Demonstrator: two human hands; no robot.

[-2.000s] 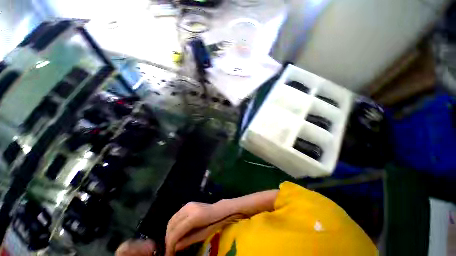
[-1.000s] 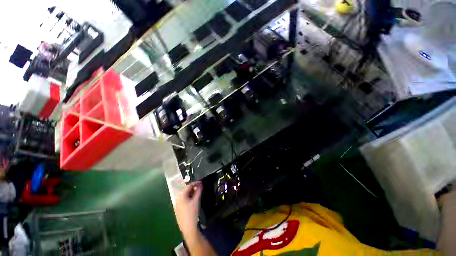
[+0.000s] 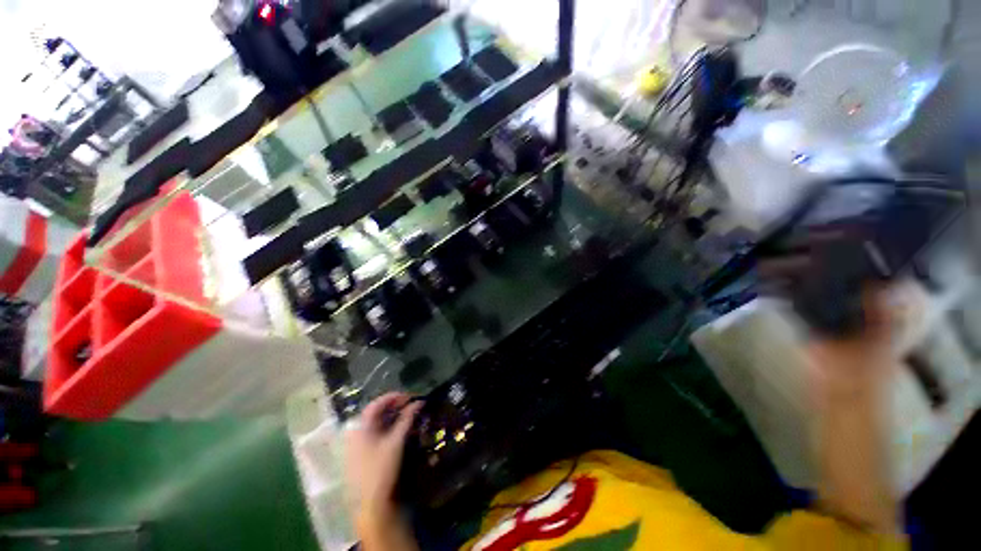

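My right hand (image 3: 861, 328), blurred, holds a black camcorder (image 3: 834, 274) above the white foam tray (image 3: 753, 355) at the right. Its flat dark panel seems to stand out to the right. My left hand (image 3: 377, 431) is at the left end of the dark bench, fingers bent together. A small dark spot shows at its fingertips; I cannot tell if it is held. Beside it, a cluster of cable plugs (image 3: 452, 423) with bright and yellowish tips lies on the bench.
The rack (image 3: 414, 205) behind the bench has several camcorders (image 3: 382, 318) on its lower level and black foam pads (image 3: 344, 154) above. A red foam tray (image 3: 161, 361) is on a white stack at left. A cable bundle (image 3: 705, 97) and white fan (image 3: 855, 97) are at rear right.
My right hand has come into full view with the camcorder over the white tray. My left hand stays beside the plugs. The view has shifted, showing more of the right side.
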